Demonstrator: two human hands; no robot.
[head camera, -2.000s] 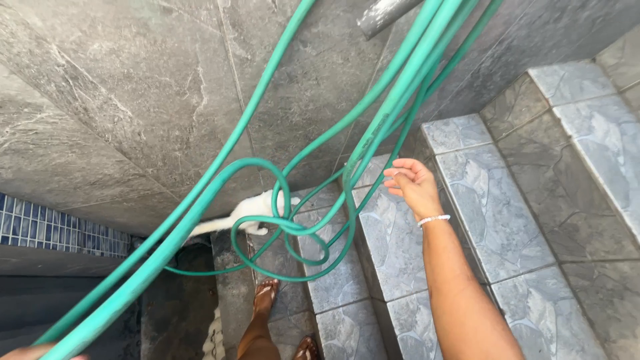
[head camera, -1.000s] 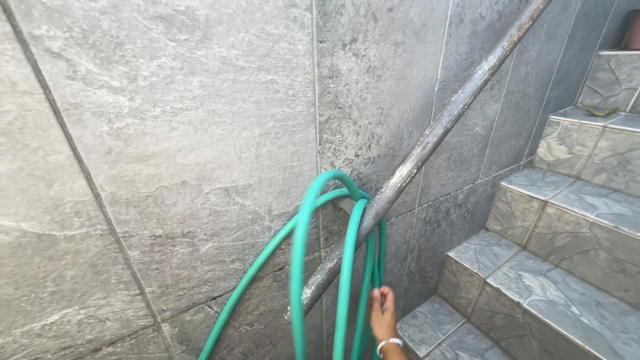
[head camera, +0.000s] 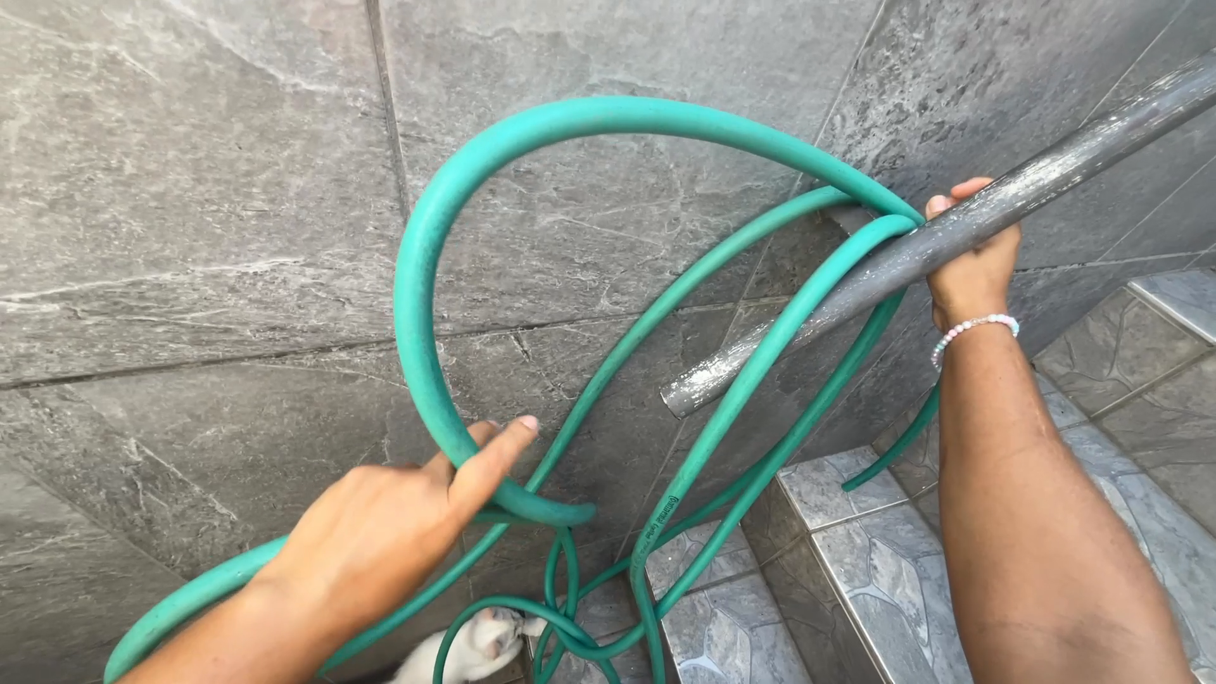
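Observation:
A green garden hose (head camera: 418, 285) hangs in loops over a worn grey metal handrail (head camera: 1026, 195) along the wall. At the lower left, my left hand (head camera: 404, 508) is closed around one loop of the hose. My right hand (head camera: 978, 256), with a beaded bracelet at the wrist, reaches up behind the handrail where the hose crosses it. The rail covers part of its fingers, so what they grip cannot be told. Lower down, the hose strands cross and tangle over the steps.
A white cat (head camera: 472, 646) is on the floor at the bottom, beside the hose loops. Tiled stairs (head camera: 893, 560) rise on the right. A grey stone-tiled wall (head camera: 237, 228) stands behind the hose. The handrail's cut lower end juts out near the middle.
My right hand has moved up from below the handrail, beside the hanging strands, to the rail itself. My left hand, out of view one second ago, now shows holding a loop. The view has shifted.

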